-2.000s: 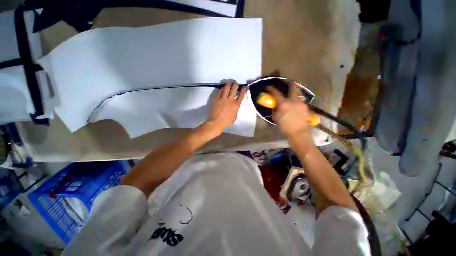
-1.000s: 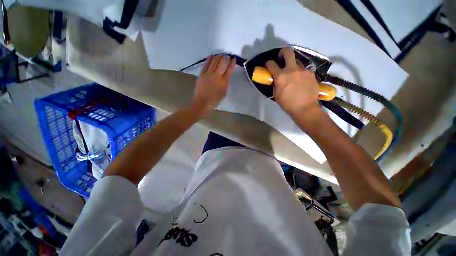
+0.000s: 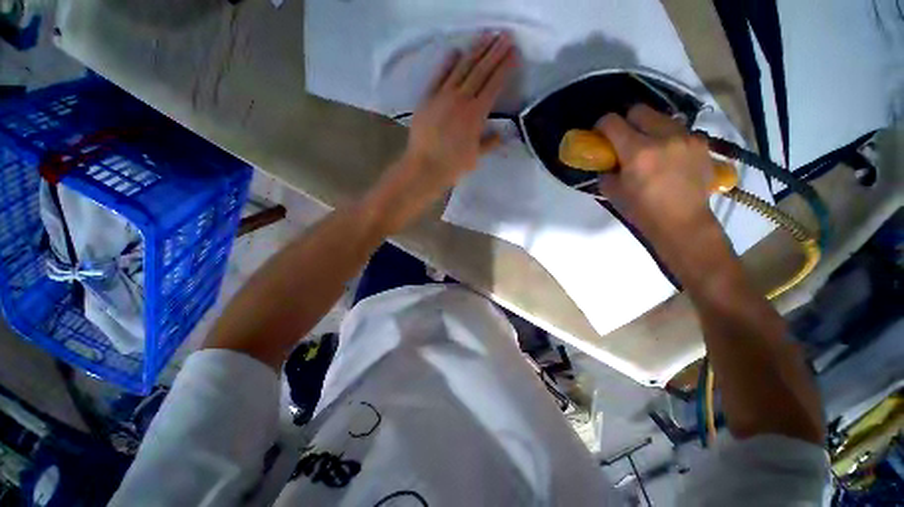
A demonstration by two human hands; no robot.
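Note:
A white garment panel [image 3: 585,267] lies on the beige ironing table, with a thin dark seam line [image 3: 504,116] running under the iron's tip. My right hand [image 3: 659,168] grips the orange-yellow handle of the steam iron [image 3: 585,114], whose dark soleplate with a pale rim rests on the panel over the seam. My left hand [image 3: 461,109] lies on the panel left of the iron's tip, fingers extended and holding nothing. The part of the seam under the iron is hidden.
The ironing table's beige cover [image 3: 248,84] shows at left. A blue plastic basket [image 3: 188,213] with a tied white bundle [image 3: 94,262] stands at left. White pieces with dark bands [image 3: 828,79] lie at upper right. Dark green and yellow hoses [image 3: 808,253] trail from the iron.
The view has turned and shifted left. The iron in my right hand has moved along the dark seam, away from the straight end. My left hand has moved along the panel, its fingers now more spread.

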